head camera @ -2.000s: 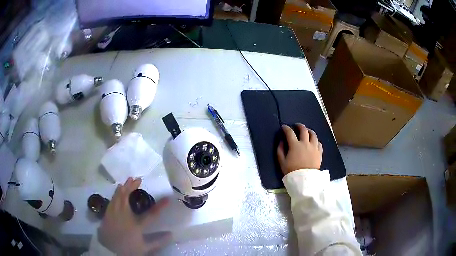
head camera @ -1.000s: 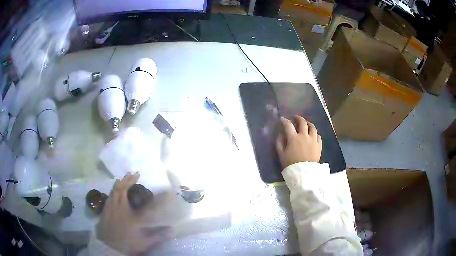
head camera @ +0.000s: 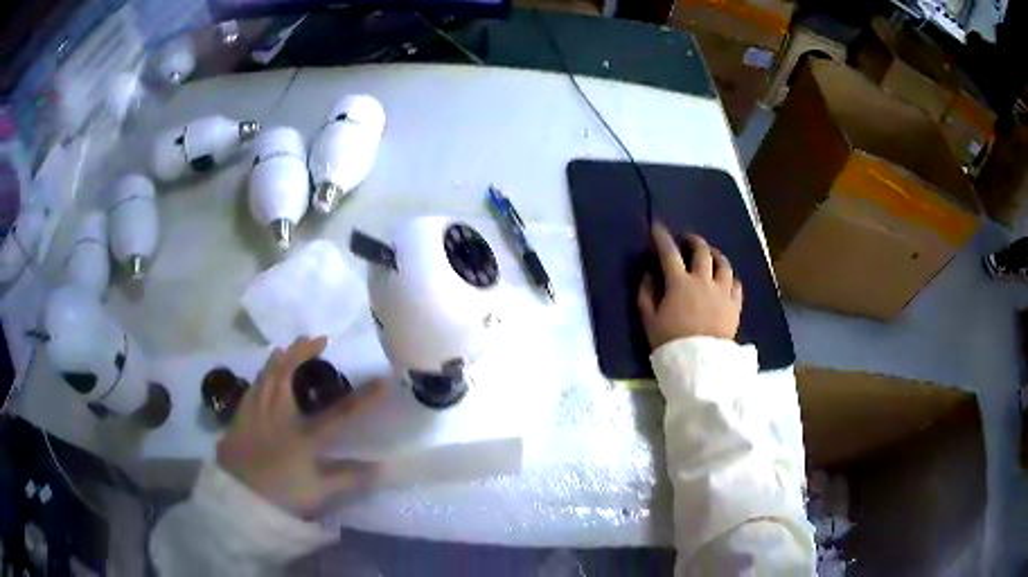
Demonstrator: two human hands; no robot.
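A white bulb camera (head camera: 423, 299) stands in the right socket of the white socket strip (head camera: 473, 460), its black lens face turned to the right and its black flap sticking out at upper left. Another bulb camera (head camera: 90, 349) sits in the far left socket. Two dark sockets between them are empty. My left hand (head camera: 282, 434) lies over the strip by the empty sockets, fingers spread, holding nothing. My right hand (head camera: 693, 291) rests on the dark mouse, mostly hidden under it, on the black mouse pad (head camera: 614, 242).
Several loose bulb cameras (head camera: 278, 186) lie at the left. A crumpled white cloth (head camera: 304, 295) and a pen (head camera: 522, 245) lie mid-table. The monitor (head camera: 361, 6) is at the back. Open cartons (head camera: 868, 197) stand on the floor at right.
The camera head on the right socket has turned its lens rightward and up; its bright light glare is gone. The view has tilted down. Both hands keep nearly the same places on the table.
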